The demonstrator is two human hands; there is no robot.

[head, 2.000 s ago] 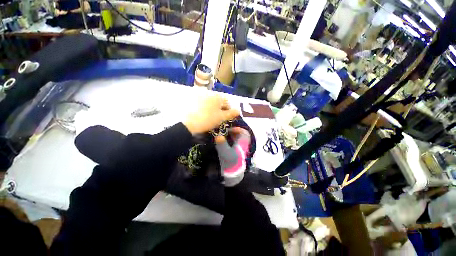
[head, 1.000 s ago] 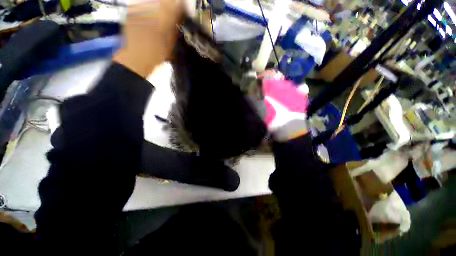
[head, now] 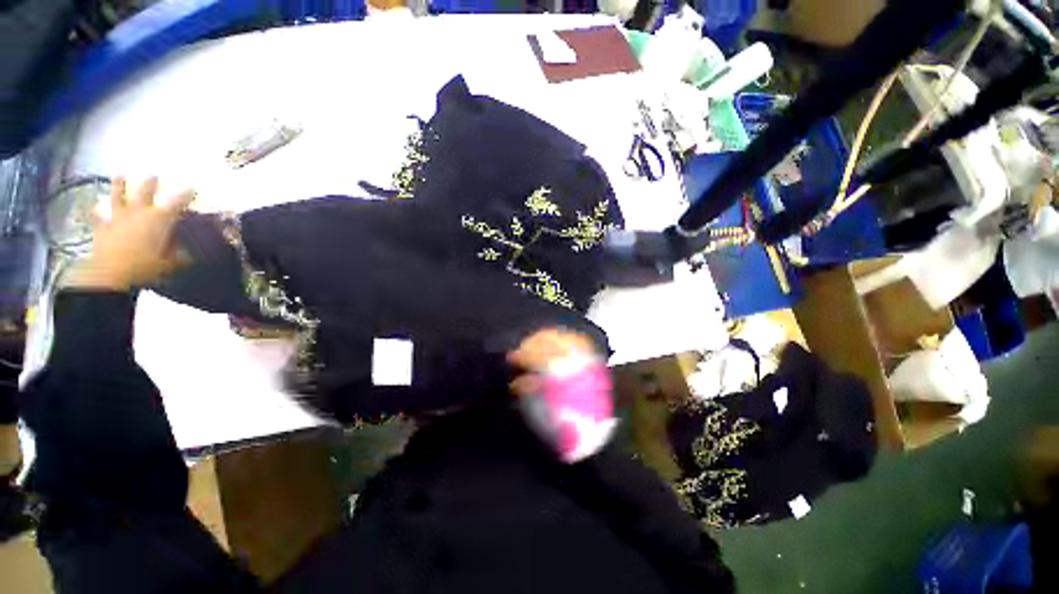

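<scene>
A black garment (head: 383,261) with gold embroidery lies spread across the white table, over what is probably the sleeve board, which it hides. A small white label (head: 393,361) shows near its front edge. My bare left hand (head: 134,232) is at the garment's left end, fingers spread. My right hand (head: 563,392), in a pink and white glove with bare fingertips, is blurred at the garment's front edge; its grip is unclear. The dark steam iron (head: 639,256) rests at the garment's right side, partly hidden, away from both hands.
The black hose (head: 801,116) slants from the upper right to the iron. Dark-looped snips (head: 643,159) and a red-brown card (head: 584,53) lie at the far right of the table. A black embroidered garment heap (head: 772,435) is below right, near a carton (head: 865,337).
The garment, held up bunched between my hands a second ago, now lies spread on the table. My left hand has moved left and nearer; my right hand has come down and left.
</scene>
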